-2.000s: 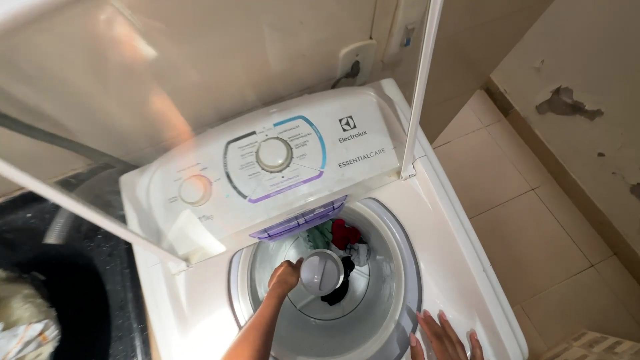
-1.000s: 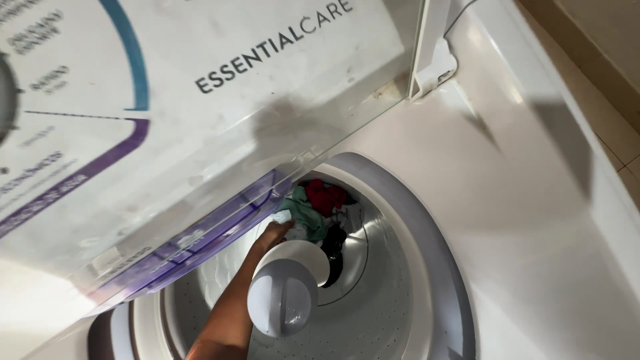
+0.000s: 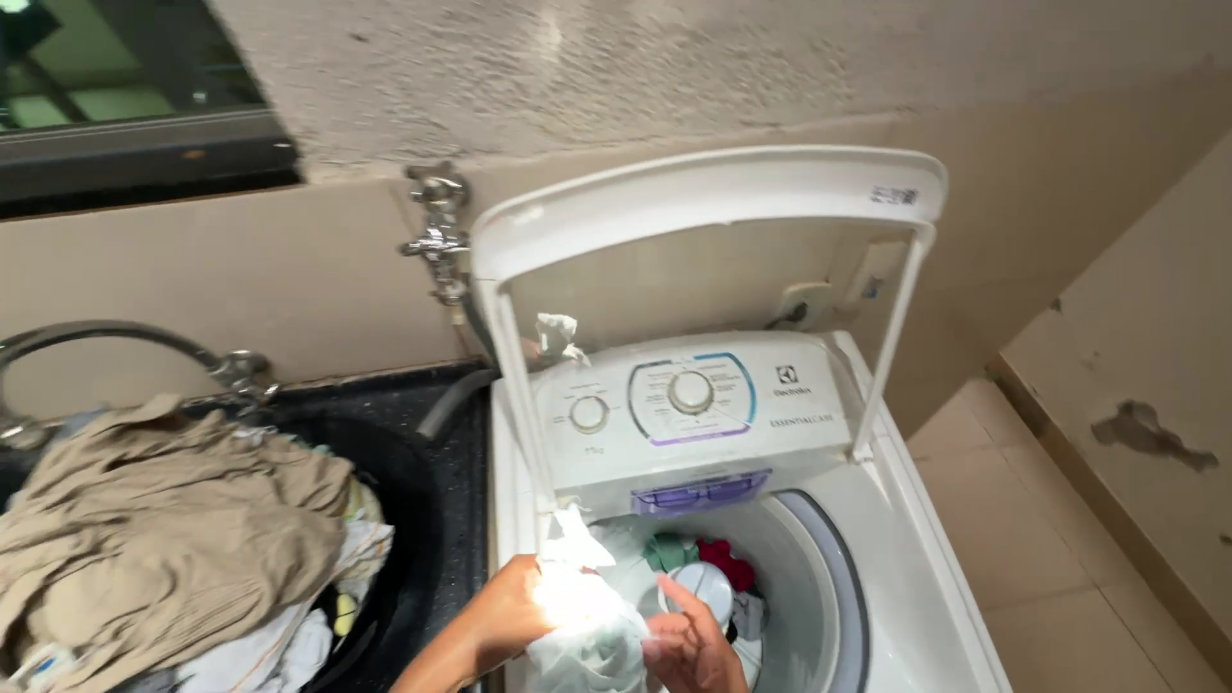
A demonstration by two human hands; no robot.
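Observation:
My left hand (image 3: pixel 520 602) is closed on a white garment (image 3: pixel 597 645), brightly lit, at the near left side of the open top-loading washing machine (image 3: pixel 924 577). My right hand (image 3: pixel 695 643) is over the tub, its fingertips at the garment's right edge; whether they grip it is unclear. Inside the tub, around the pale agitator (image 3: pixel 705 589), lie a green cloth (image 3: pixel 669 551), a red cloth (image 3: pixel 727 565) and a grey cloth (image 3: pixel 748 613). The purple dispenser drawer (image 3: pixel 703 493) is at the tub's back edge.
The transparent raised lid (image 3: pixel 712 207) stands behind the tub. To the left, a heap of clothes with a beige garment (image 3: pixel 183 520) on top fills a dark sink (image 3: pixel 414 520). Metal taps (image 3: pixel 438 236) and a grey hose (image 3: pixel 452 399) are by the wall.
My left hand has come up out of the tub, and a white garment is now in it. My right hand has come over the tub. The view has pulled back widely.

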